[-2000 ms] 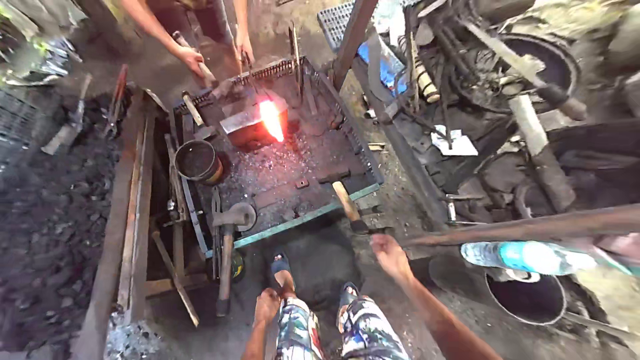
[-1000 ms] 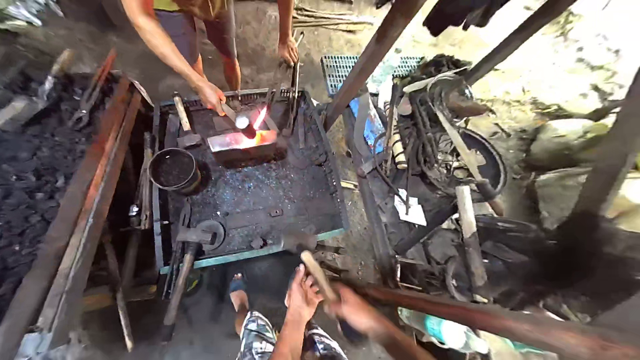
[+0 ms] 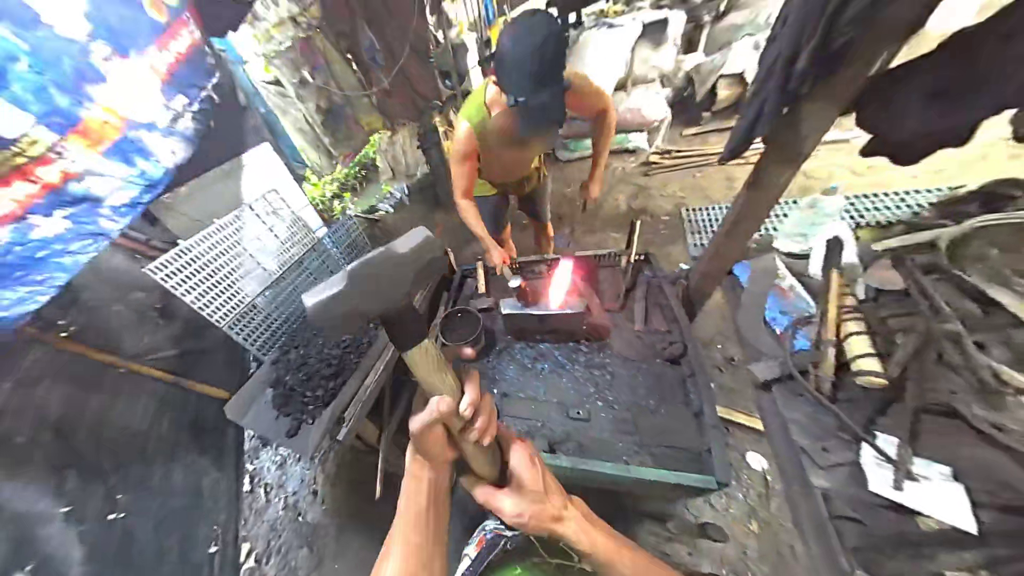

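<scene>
Both my hands grip the wooden handle of a sledgehammer (image 3: 376, 284), raised with its steel head up and to the left. My left hand (image 3: 448, 420) is wrapped around the handle nearer the head, and my right hand (image 3: 524, 484) closes on its lower end. Beyond them, a glowing hot piece of metal (image 3: 562, 283) stands on a block-shaped anvil (image 3: 546, 322) on the dark worktable. Across the table a co-worker (image 3: 512, 136) has one hand low beside the anvil, on a tool whose far part is unclear.
A round metal can (image 3: 461, 330) and a smaller hammer (image 3: 482, 282) are left of the anvil. Charcoal (image 3: 316, 376) lies in a tray at the left. A slanting wooden post (image 3: 768, 184) rises at the right, near a cluttered bench with a wrapped bundle (image 3: 860, 340).
Two seconds ago the hammer lay on the table edge by my right hand, my left hand apart. Now both hands hold it raised. The view has tilted up.
</scene>
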